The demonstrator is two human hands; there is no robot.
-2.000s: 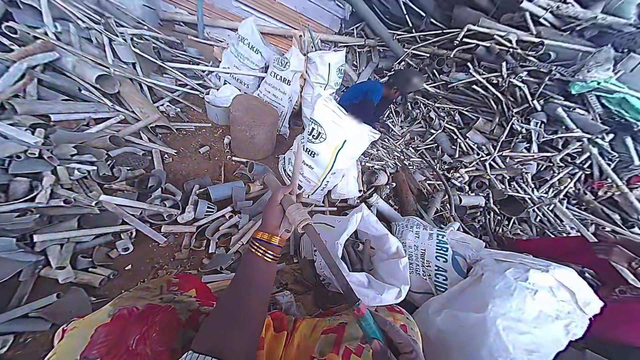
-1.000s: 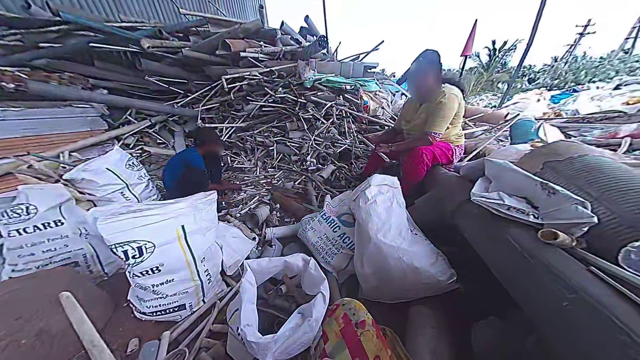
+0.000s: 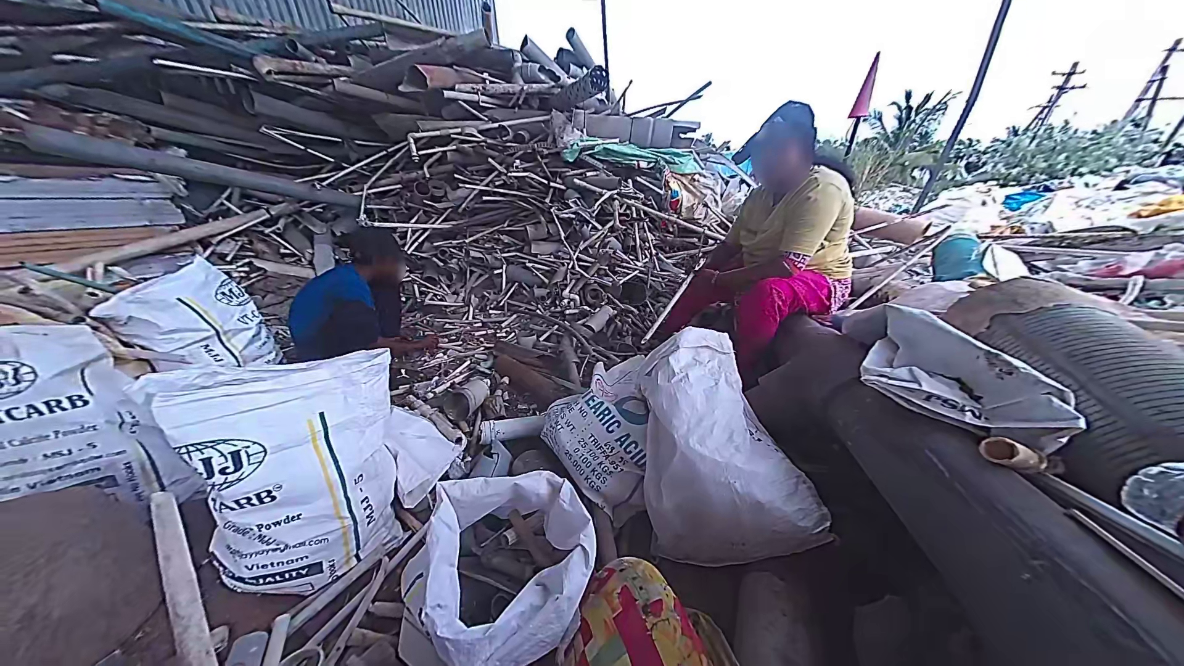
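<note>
Neither of my hands shows in the head view now. At the bottom centre, an open white woven sack [image 3: 444, 592] holds pipe pieces [image 3: 509, 555], just left of my knee in patterned red and yellow cloth [image 3: 634, 615]. A fuller white sack [image 3: 731, 462] stands to its right, against a printed white sack [image 3: 597, 435]. To the left are several printed white sacks, one of them large and upright [image 3: 287, 472]. A pale length of pipe [image 3: 178, 573] slants up at the lower left.
A person in blue [image 3: 333, 310] crouches low at centre left. Another person in a yellow top [image 3: 800, 227] sits at the right, holding a thin pipe [image 3: 675, 301]. Behind them rises a heap of scrap pipes [image 3: 518, 185]. A large dark pipe [image 3: 971, 518] runs along the right side.
The view has swung up and across from my lap. Two seconds ago my hands held a long pipe or rod there; both have left the view. The open sack still stands beside me.
</note>
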